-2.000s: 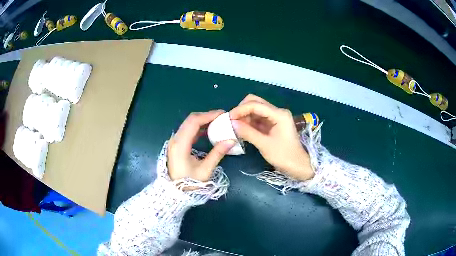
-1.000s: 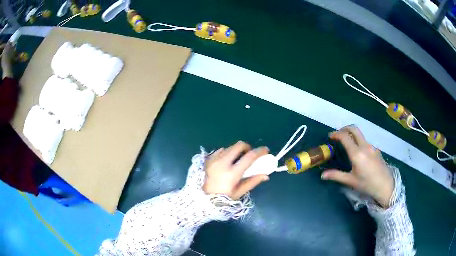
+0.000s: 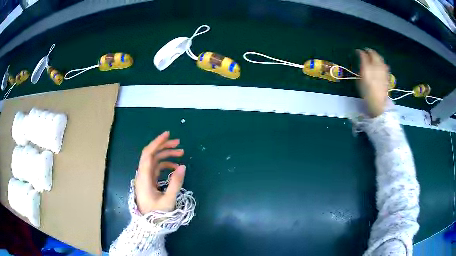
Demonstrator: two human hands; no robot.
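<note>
My left hand is open and empty above the green surface, fingers curved and apart. My right hand reaches over the row beyond the white strip. It partly hides a yellow piece there, and I cannot tell whether it holds anything. A yellow striped piece lies in the row with a white oval tag on its cord. To its right lies an untagged yellow piece with its cord loop stretched left. Another loop overlaps its right end.
A cardboard sheet at left bears white stacks of ovals. An untagged yellow piece and smaller tagged ones lie at the far left. A small yellow piece lies at far right by a metal post.
My left hand has let go of the white oval and moved left. A tagged piece now lies in the far row. My right hand has moved from the near surface to the far row.
</note>
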